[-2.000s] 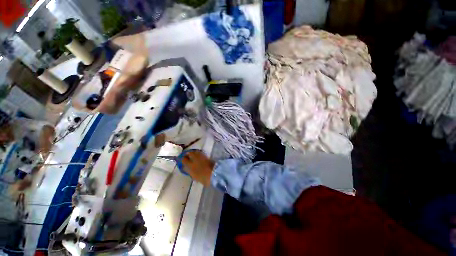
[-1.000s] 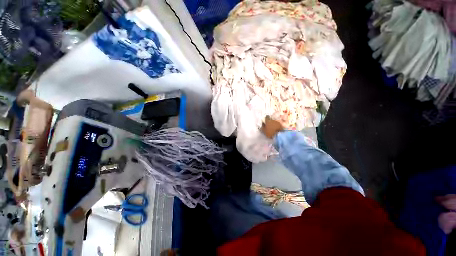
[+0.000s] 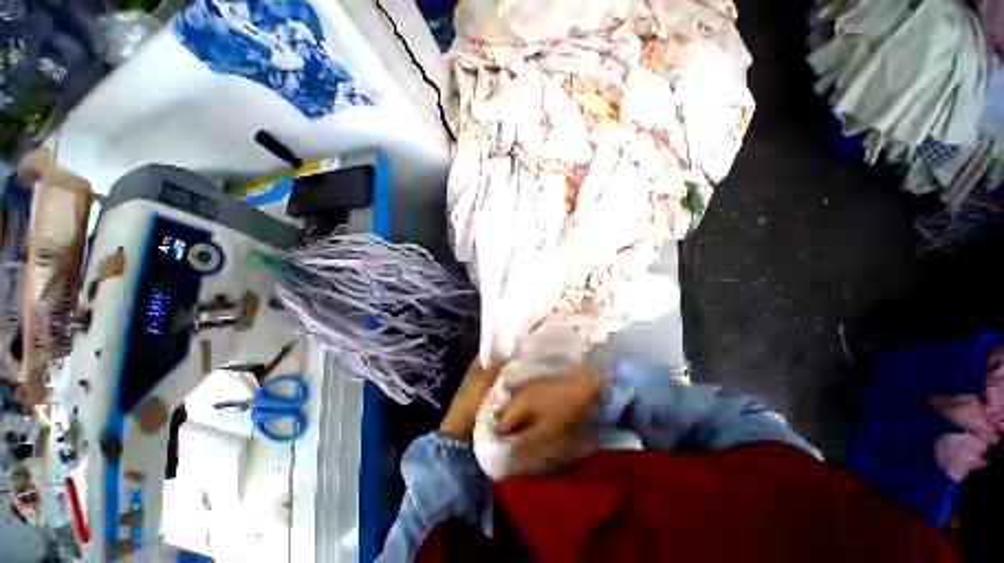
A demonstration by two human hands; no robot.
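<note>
A large heap of pale pink-cream floral garments [image 3: 595,143] lies in front of me, right of the sewing machine. My right hand [image 3: 550,409] is closed on a floral garment piece [image 3: 536,368] drawn from the heap's near end, close to my body. My left hand [image 3: 471,398] is at the left side of the same piece, partly hidden by the cloth; its fingers cannot be seen clearly. The blue-handled scissors [image 3: 280,408] lie on the machine table to the left.
The sewing machine [image 3: 165,297] stands at the left, with a bunch of lilac-white ties [image 3: 380,302] hanging beside it. A dark tray [image 3: 330,191] and blue floral cloth [image 3: 275,50] are behind. Pale cloth [image 3: 919,94] and a blue bin [image 3: 919,423] are at the right.
My right hand has moved from the heap down toward my body, drawing cloth with it. My left hand has come into view at the cloth. The scissors, held earlier, lie on the table.
</note>
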